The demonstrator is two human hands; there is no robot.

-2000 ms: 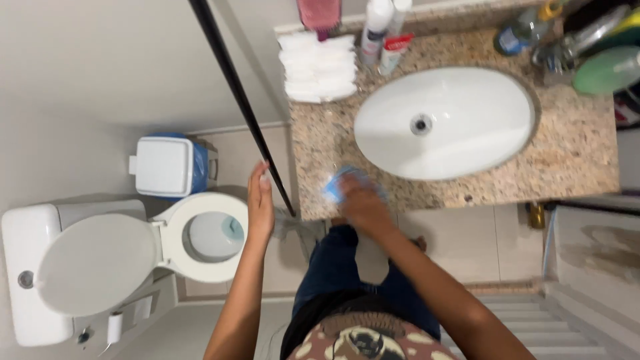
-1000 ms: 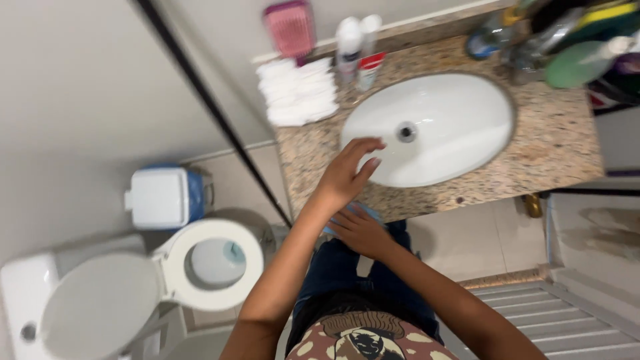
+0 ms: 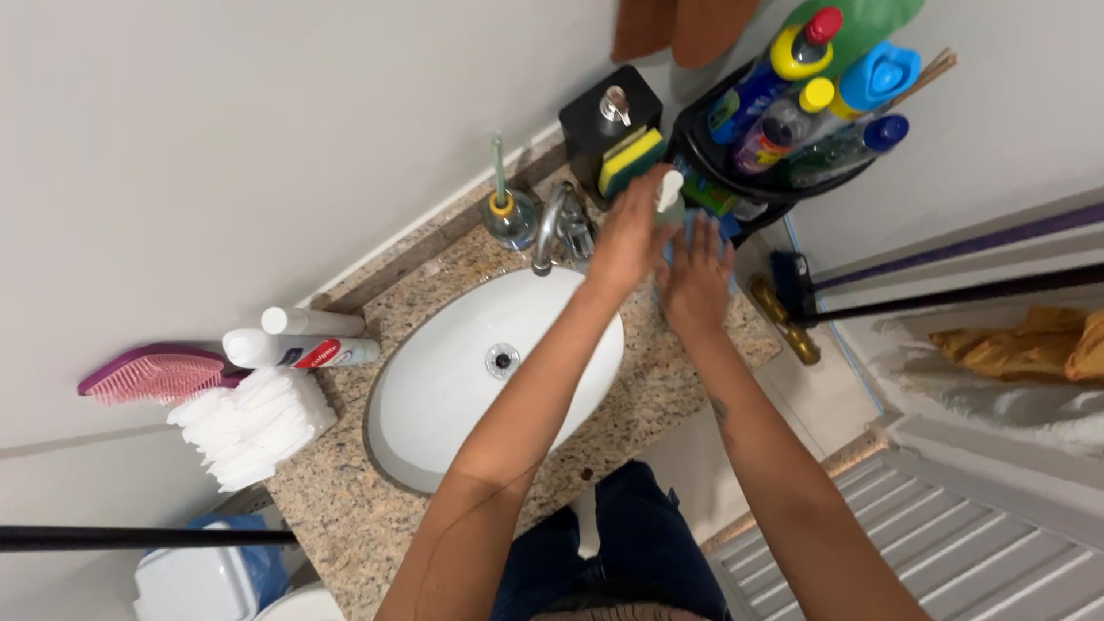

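My left hand (image 3: 627,233) is closed around a bottle with a white cap (image 3: 669,190), right of the chrome faucet (image 3: 562,226). Beside it, my right hand (image 3: 697,280) lies over a blue cloth (image 3: 731,280) on the granite countertop (image 3: 642,414); the palm hides most of the cloth. The white oval sink (image 3: 431,388) is left of both hands. A yellow and green sponge (image 3: 632,162) rests against a black soap dispenser (image 3: 595,129) just beyond my left hand.
A black rack (image 3: 750,185) holds several cleaning bottles at the back right corner. A glass diffuser bottle (image 3: 511,220) stands behind the sink. White folded towels (image 3: 250,423), a pink hairbrush (image 3: 159,375) and toiletry tubes (image 3: 297,349) are at the left. Broom handles (image 3: 957,293) lean at the right.
Both hands have moved to the counter's right end beside the faucet, the blue cloth with my right hand. My left hand, earlier empty over the sink's edge, now grips a bottle. The view has shifted right.
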